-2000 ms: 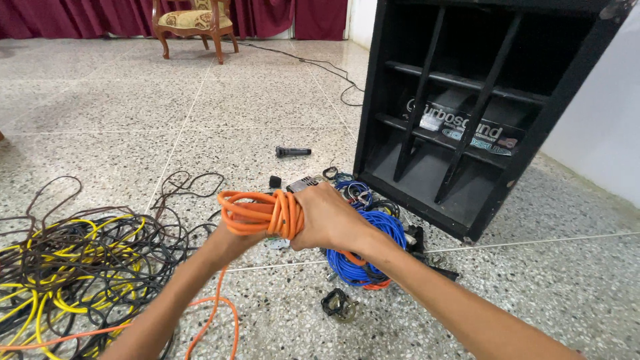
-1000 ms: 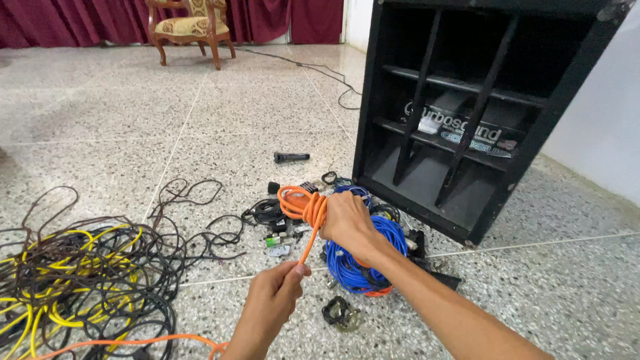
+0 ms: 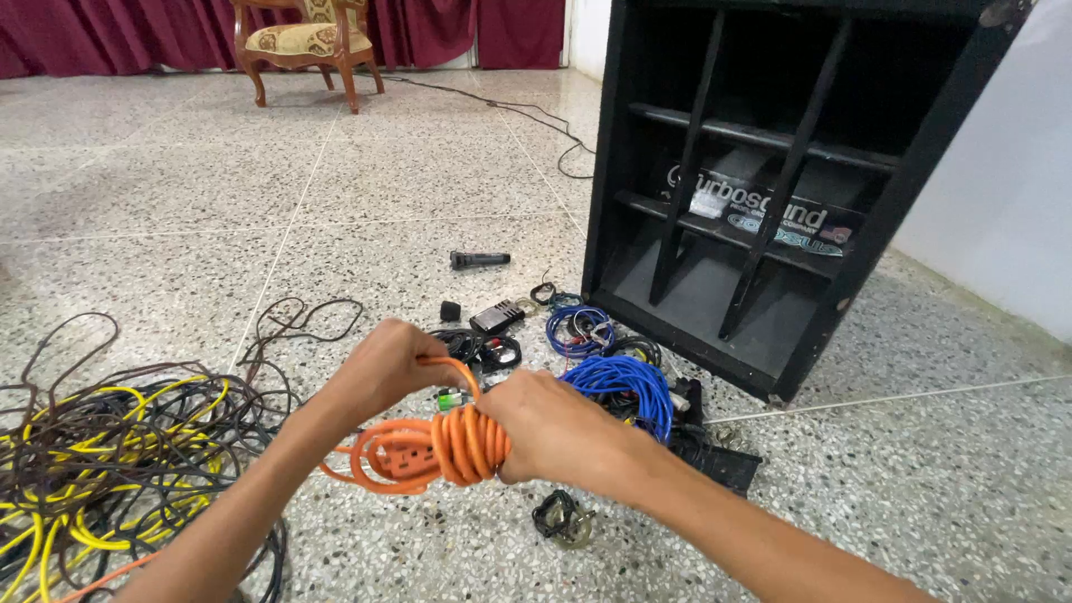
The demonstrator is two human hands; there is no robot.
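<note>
My right hand (image 3: 553,431) grips an orange extension cord bundle (image 3: 469,448) near the middle of the view. Several turns of the cord wrap tightly around its looped middle, and an orange multi-outlet socket end (image 3: 408,459) shows among the loops on the left. Above the bundle, my left hand (image 3: 389,368) pinches a free stretch of the same cord, which arcs down to the wraps beside my right hand. Behind my hands, a coiled blue cable (image 3: 624,385) lies on the floor, partly hidden by my right hand.
A large black speaker cabinet (image 3: 712,314) stands at the right. Tangled yellow and black cables (image 3: 126,461) spread at the left. A microphone (image 3: 480,259), a black adapter (image 3: 497,316) and a small cable coil (image 3: 563,515) lie on the speckled floor. A wooden armchair (image 3: 306,40) stands farther back.
My left hand has moved up from below the bundle to above it, holding the cord. The bundle is now lower in view, with its socket end showing and more turns visible around it.
</note>
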